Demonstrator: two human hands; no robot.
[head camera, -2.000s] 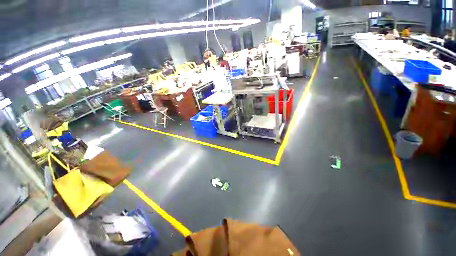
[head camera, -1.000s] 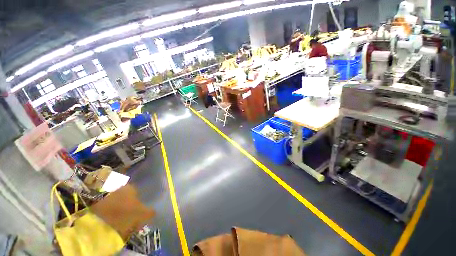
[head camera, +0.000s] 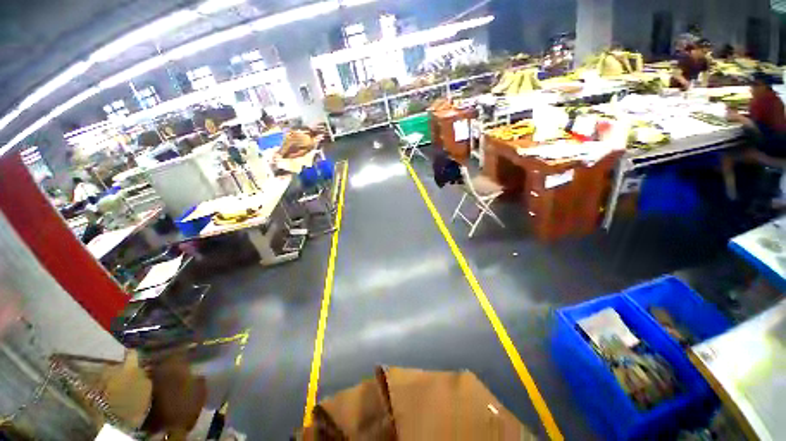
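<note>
Brown bag pieces (head camera: 439, 406), looking like a stack of unfinished bag bodies, show at the bottom centre edge, in front of my body. Several folded layers stand side by side, with a small pale mark on the right one. The frame's lower edge cuts them off. Neither of my hands is in view, so how the stack is held cannot be seen.
A dark aisle (head camera: 392, 284) runs ahead between yellow lines. Blue crates (head camera: 633, 366) stand at the lower right by a table. A folding chair (head camera: 477, 200) stands by a wooden desk (head camera: 564, 202). Sewing tables (head camera: 250, 211) are at left, near a red-and-white pillar (head camera: 56, 237). People sit at right.
The view has turned left and moved forward along the aisle. The desks, chair and blue crates are nearer; the yellow bag at lower left has left view. The brown stack stays at the bottom centre.
</note>
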